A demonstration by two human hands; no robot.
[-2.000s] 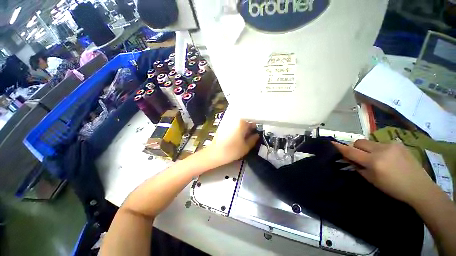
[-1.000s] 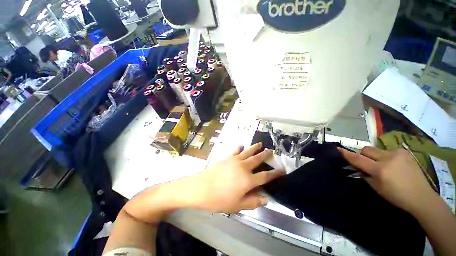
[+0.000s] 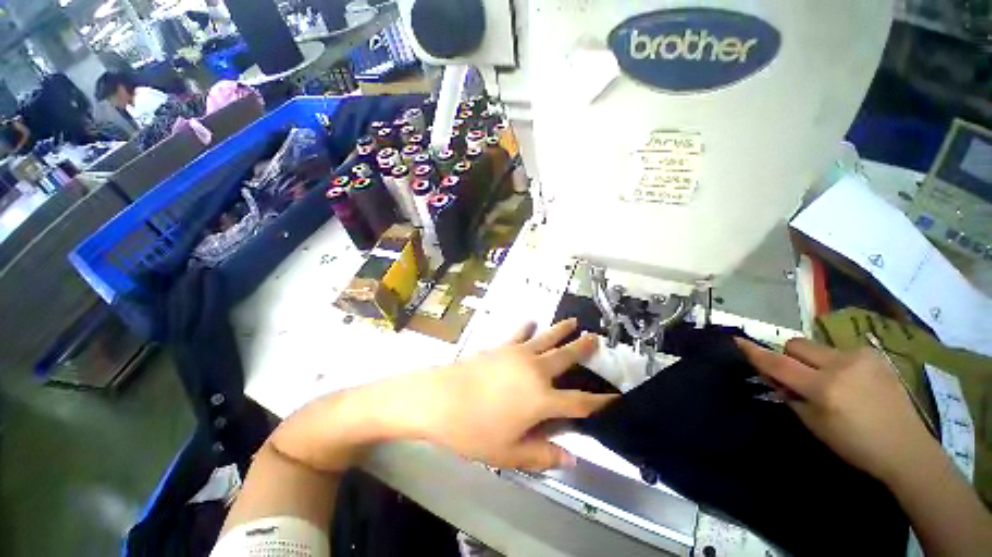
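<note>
The dark trousers (image 3: 761,457) lie limp over the metal feed plate (image 3: 609,479) and run under the forked work clamp (image 3: 642,324). A piece of white lining (image 3: 618,361) shows at the clamp. My left hand (image 3: 495,403) lies flat with spread fingers, fingertips on the cloth and lining left of the clamp. My right hand (image 3: 843,397) rests on the cloth right of the clamp, index finger extended toward it. Small light metal tips show under its fingers; what they belong to is hidden. The white machine head (image 3: 707,131) stands above.
Thread spools (image 3: 419,180) and a yellow-black box (image 3: 386,277) stand left of the head. A blue crate (image 3: 120,245) with dark garments is far left. Olive cloth (image 3: 870,332), paper sheets (image 3: 897,245) and a control panel (image 3: 963,180) are at right. A person (image 3: 131,98) sits far back left.
My left hand has moved from gripping the cloth beside the clamp to lying spread on it, nearer me. White lining now shows at the clamp. The view has shifted, with the scene further right.
</note>
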